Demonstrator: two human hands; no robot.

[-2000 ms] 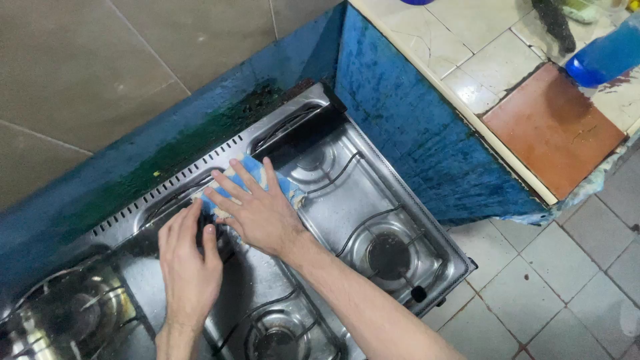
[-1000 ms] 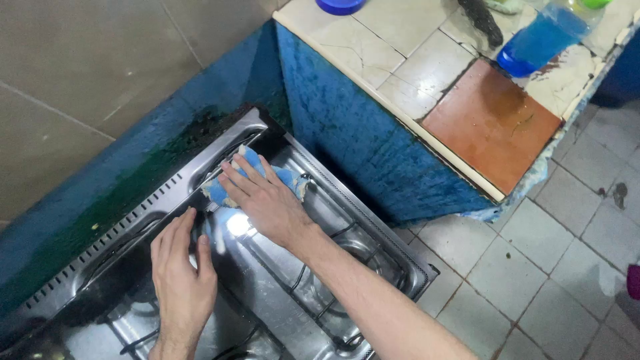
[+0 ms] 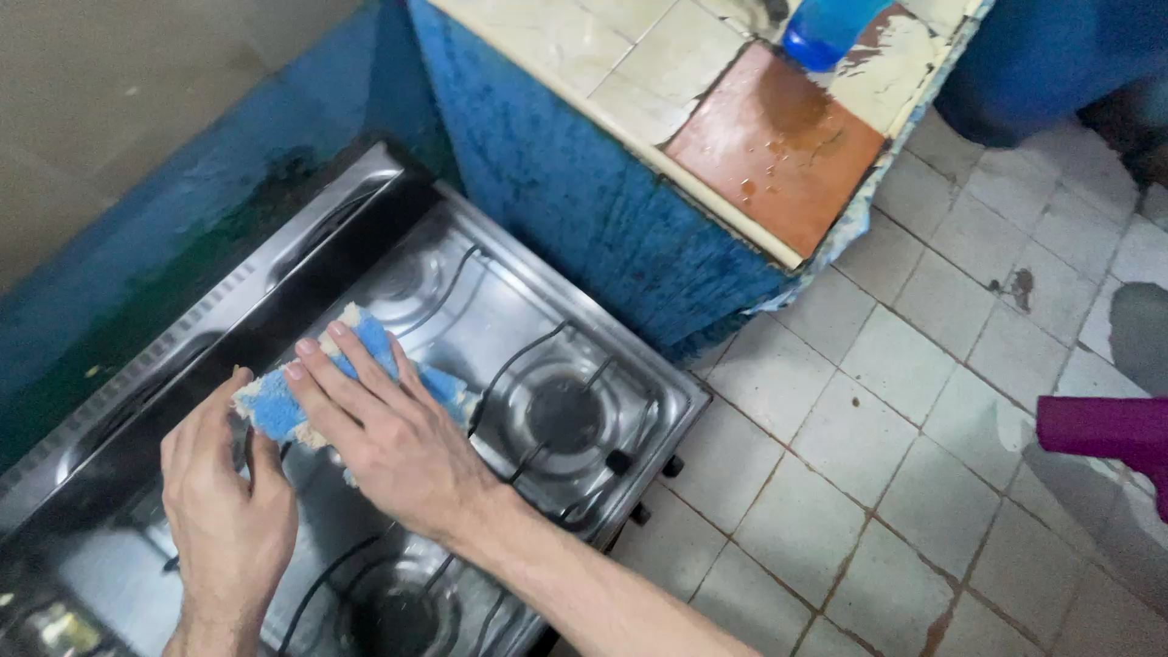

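Observation:
A blue and cream cloth (image 3: 274, 406) lies bunched on the steel top of a gas stove (image 3: 538, 274), near its back panel. My right hand (image 3: 392, 429) presses flat over the cloth with fingers spread. At the cloth's left end is my left hand (image 3: 228, 484), fingers curved and thumb bent; its fingertips touch or nearly touch the cloth, and whether they grip it cannot be told. A burner (image 3: 566, 415) under wire pan supports shows right of my right hand, and another burner (image 3: 401, 611) lies below it.
A blue-sided counter (image 3: 584, 210) with a cracked tile top stands beyond the stove's right edge. On it are a wet orange tile (image 3: 776, 146) and a blue bottle (image 3: 826, 32). Stove knobs (image 3: 673, 466) jut from the front edge. A purple object (image 3: 1095, 424) is at far right, above the tiled floor (image 3: 876, 438).
The view has shifted and now shows more floor. My right hand stays spread on the cloth, and my left hand is now right beside the cloth's left end.

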